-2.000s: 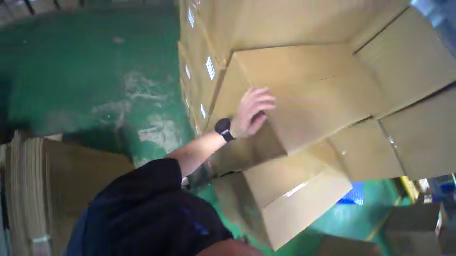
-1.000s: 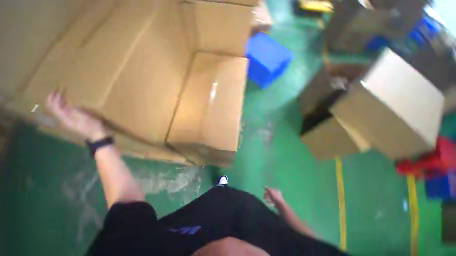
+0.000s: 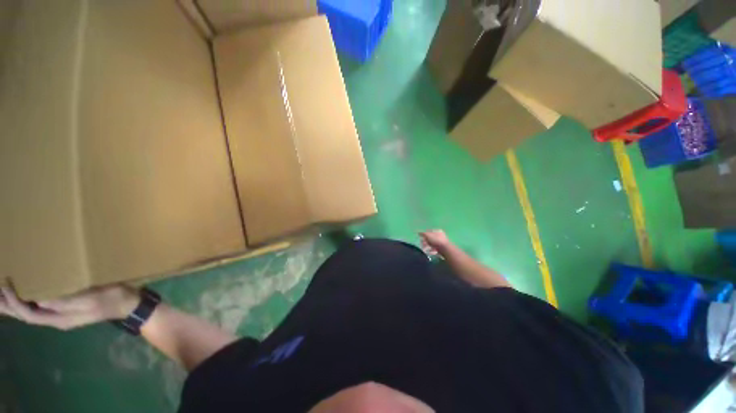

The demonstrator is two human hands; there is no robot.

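Note:
A large brown carton [image 3: 153, 153] fills the upper left, with a broad panel facing me. A smaller brown taped section [image 3: 299, 121] adjoins its right side, with a shiny strip of tape along it. My left hand [image 3: 60, 310], with a black watch on the wrist, is at the carton's lower left edge, its fingers curled around the edge and partly cut off by the picture's edge. My right hand [image 3: 433, 244] is small, low beside my waist, away from the cartons; its grip is too small to make out.
Green floor with yellow lines lies to the right. A blue crate [image 3: 355, 24] stands beyond the carton. A tilted brown carton [image 3: 581, 60] is at the upper right by a red stool [image 3: 646, 117]. A blue basket [image 3: 682, 133] and a blue stool [image 3: 650, 302] are farther right.
The view has swung away from the stacked cartons. My left hand has moved from the carton's face to its lower left edge, and its fingers have curled. My right hand stays by my waist.

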